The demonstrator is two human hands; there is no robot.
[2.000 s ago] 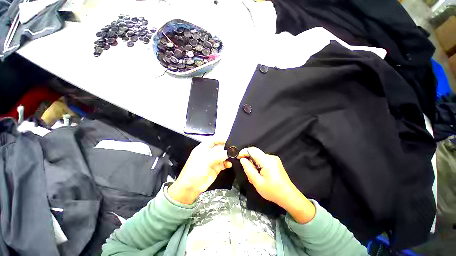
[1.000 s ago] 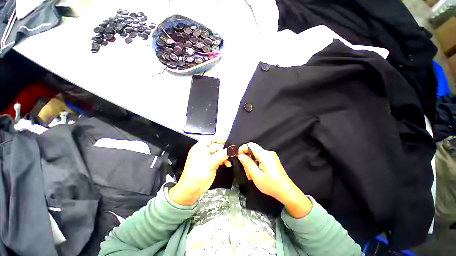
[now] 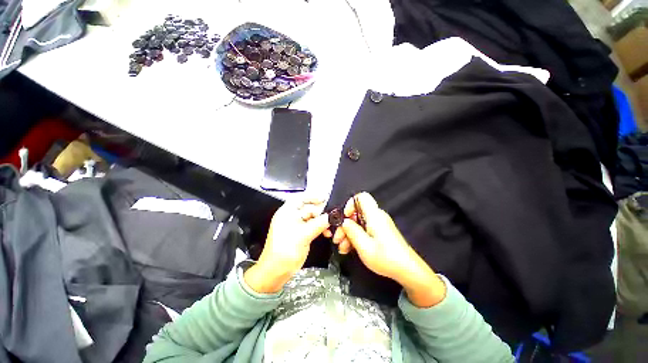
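A black jacket [image 3: 455, 177] lies over the table and my lap on the right. Two dark buttons sit along its front edge, an upper one [image 3: 376, 97] and a lower one [image 3: 353, 153]. A third button [image 3: 335, 218] is at the front edge between my fingertips. My left hand [image 3: 293, 237] pinches the front edge just left of this button. My right hand [image 3: 369, 234] is at the button's right side, fingers bent around dark slim snips [image 3: 359, 211]. No needle or thread can be made out.
A tub of dark buttons [image 3: 219, 69] stands on the white table [image 3: 177, 120], with loose buttons [image 3: 174, 39] left of it. A phone [image 3: 288, 149] lies near the table edge. Dark grey garments [image 3: 170, 241] hang at lower left. More black garments [image 3: 511, 35] are heaped at upper right.
My right fingers have shifted slightly and curled closer to the button, and the dark snips show more clearly. The button at my fingertips has moved slightly right. My left hand stays at the front edge.
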